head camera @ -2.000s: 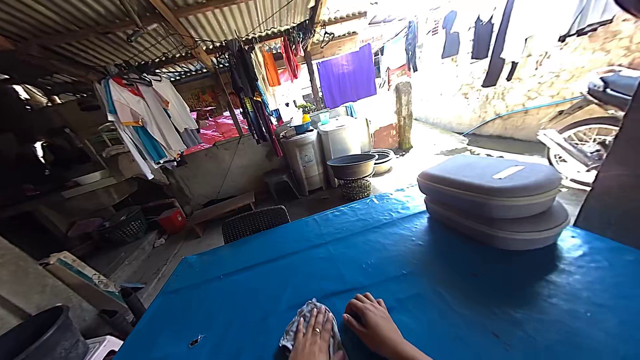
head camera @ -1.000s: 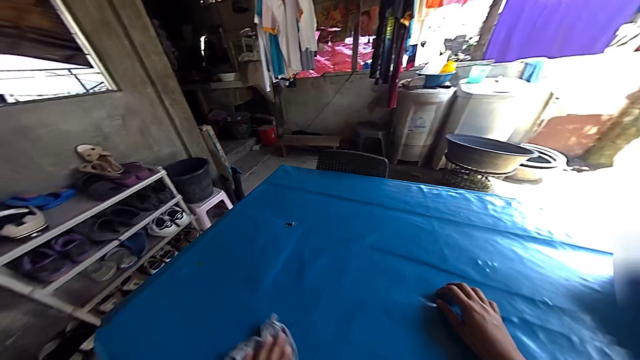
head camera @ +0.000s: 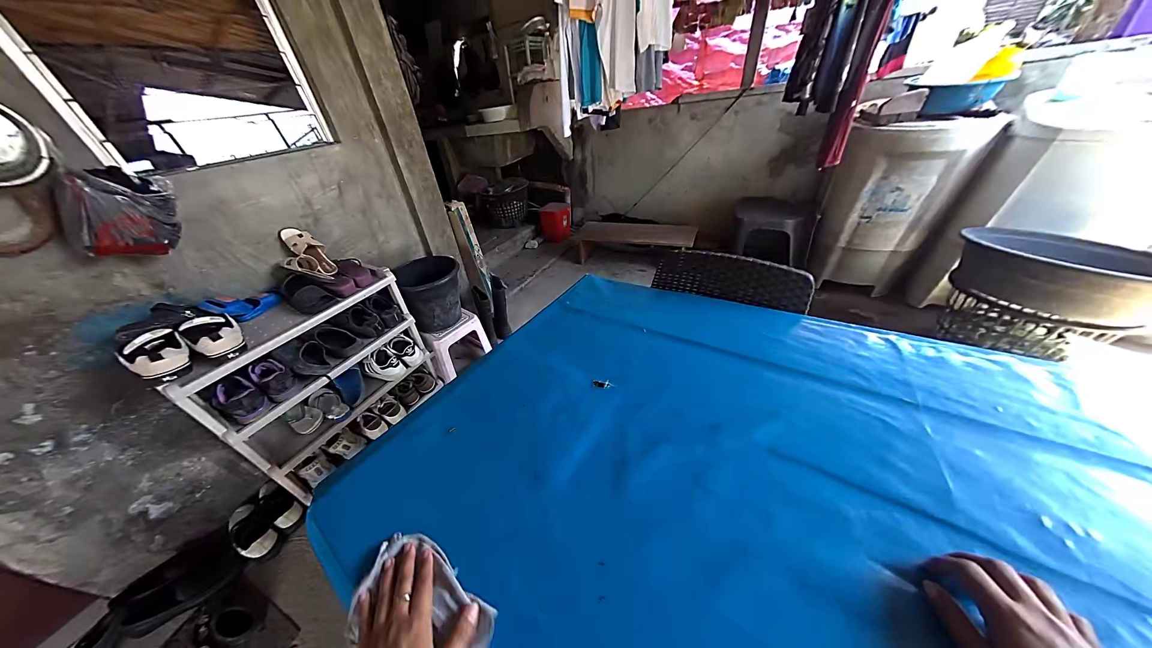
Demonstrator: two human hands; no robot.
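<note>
A blue plastic cover point(head camera: 684, 468) lies over the table, with a small hole or dark mark at its middle. My left hand point(head camera: 409, 598), a ring on one finger, presses a light grey cloth point(head camera: 472, 612) flat on the cover near the table's left front corner. At the lower right, my right hand point(head camera: 1012, 598) rests on the cover with bent fingers and nothing in it. Faint creases in the cover run from its fingertips.
Left of the table stands a white shoe rack point(head camera: 243, 432) full of footwear, beside a black bucket point(head camera: 430, 292) on a stool point(head camera: 459, 337). A woven chair point(head camera: 733, 281) touches the far edge. Behind are a low bench point(head camera: 637, 236) and a large basin point(head camera: 1062, 270).
The view has swung left; the grey cases and motorcycle seen earlier are out of frame. My left hand has moved the cloth left over the cover, away from my right hand.
</note>
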